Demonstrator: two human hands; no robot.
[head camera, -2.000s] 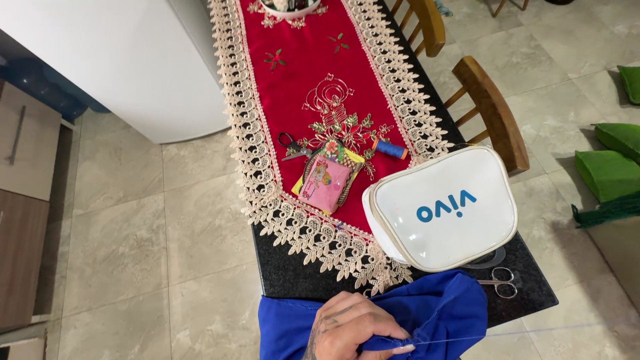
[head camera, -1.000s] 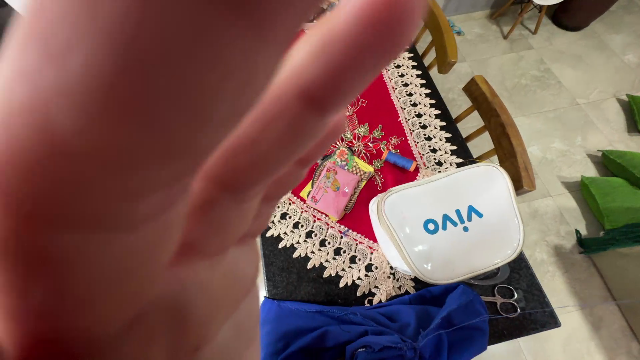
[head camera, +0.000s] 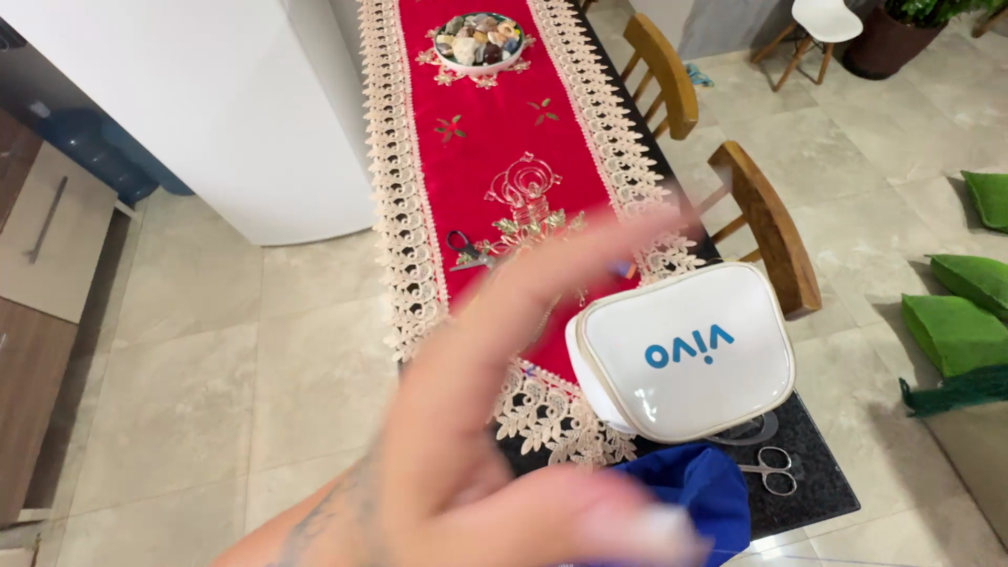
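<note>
My left hand (head camera: 472, 378), blurred and close to the camera, reaches in from the lower left with thumb and forefinger spread apart; nothing shows between them. Behind the thumb, blue fabric (head camera: 713, 492) lies on the black tabletop, partly hidden. A fine thread runs near the bottom edge, right of the thumb. Small metal scissors (head camera: 772, 471) rest beside the fabric. The white zippered vivo pouch (head camera: 693, 350) sits just above it. Dark-handled scissors (head camera: 466, 252) lie on the red table runner (head camera: 492, 169). Just the end of a blue thread spool (head camera: 624, 270) shows past the forefinger. My right hand is out of view.
A bowl of stones (head camera: 479, 43) stands farther up the lace-edged runner. Wooden chairs (head camera: 768, 228) line the table's right side. At the left are a white appliance (head camera: 213, 102) and a cabinet (head camera: 59, 228). Green cushions (head camera: 953, 331) are at the far right.
My left hand was on the blue fabric, then blurred across the left of the view; now it is above the table with fingers spread. It covers the pink packet seen earlier.
</note>
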